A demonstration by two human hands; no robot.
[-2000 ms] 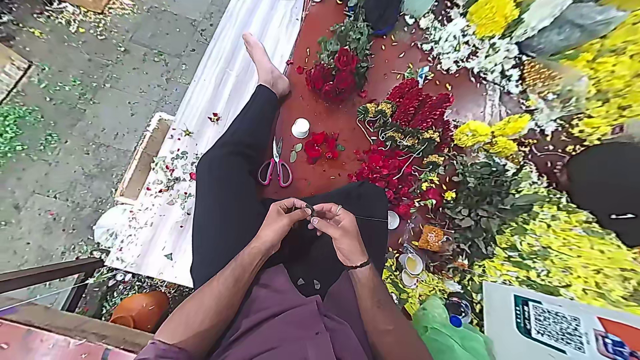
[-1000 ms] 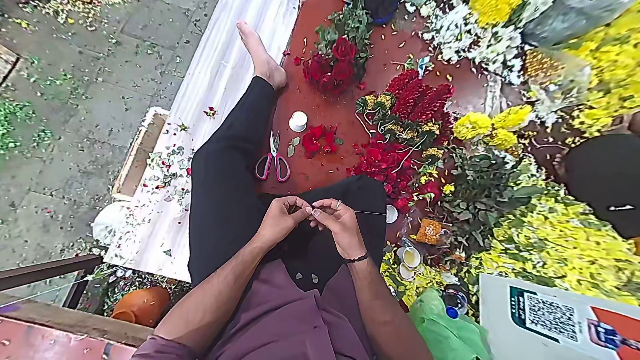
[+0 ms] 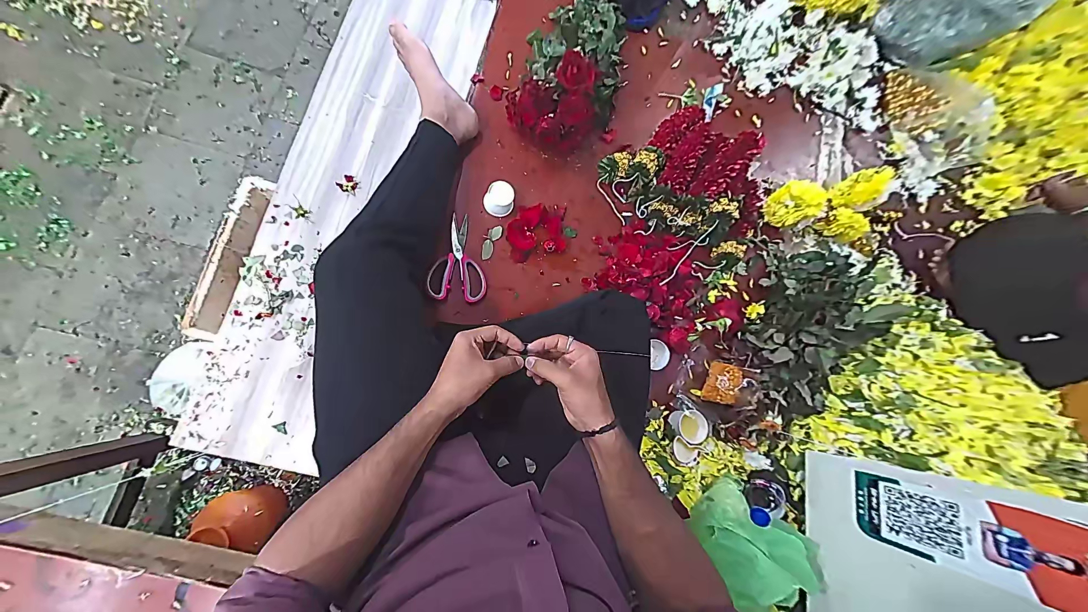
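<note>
My left hand and my right hand meet over my lap, thumbs and forefingers pinched close together. A thin dark thread runs from my right fingers toward the right; what lies between the fingertips is too small to tell. Pink-handled scissors lie partly open on the red surface, beyond my left hand. Beside them are a white spool or cup and loose red flowers. A heap of red petals lies beyond my right knee, next to red garlands.
Red roses stand farther off. Yellow flowers, green leaves and white flowers spread along the right. A green plastic bag and a board with a printed code are near right. A clay pot lies lower left.
</note>
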